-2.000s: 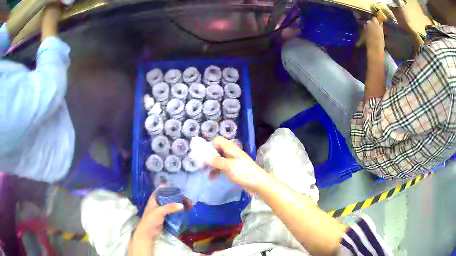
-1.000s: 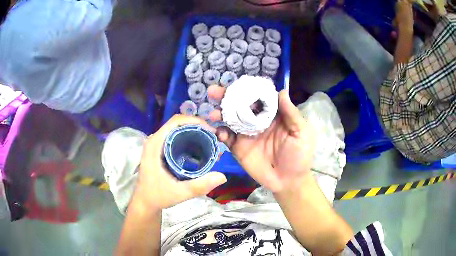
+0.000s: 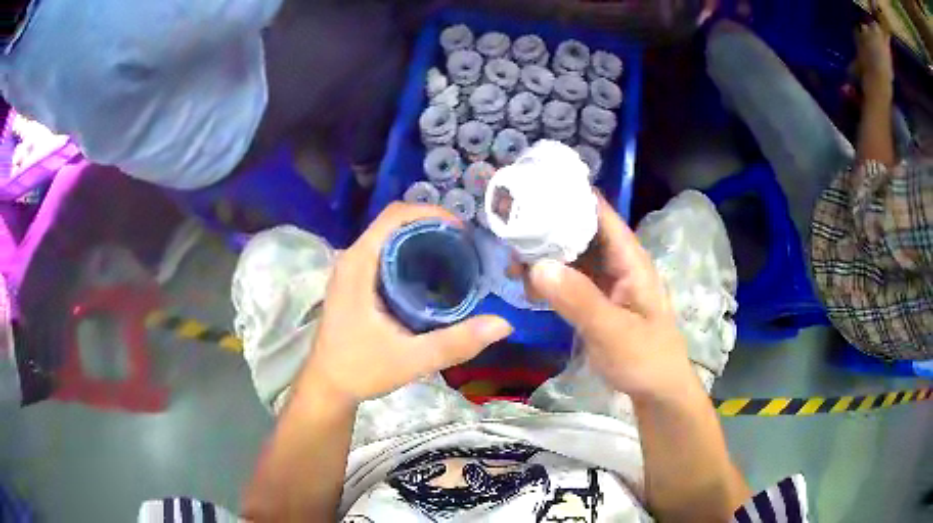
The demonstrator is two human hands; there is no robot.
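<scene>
My left hand (image 3: 363, 317) grips a dark blue hollow piece (image 3: 432, 270) above my lap, its round open mouth facing up towards me. My right hand (image 3: 626, 306) holds a white ring piece (image 3: 544, 202) with a bumpy edge, its hole turned to the left. The ring is up and to the right of the blue piece, and the two are apart. Behind my hands a blue plastic tray (image 3: 632, 112) holds rows and stacks of pale rings (image 3: 525, 110). My hands and the held ring hide part of its near rows.
A person in light blue (image 3: 143, 92) sits at the upper left. A person in a checked shirt (image 3: 870, 255) sits at the right by a blue stool (image 3: 762, 266). A red stool (image 3: 118, 352) stands at the left. Yellow-black tape (image 3: 818, 405) crosses the grey floor.
Two seconds ago my right hand was over the tray with white material. It has come back beside the blue piece. Since one second ago, the ring has turned so its hole faces left.
</scene>
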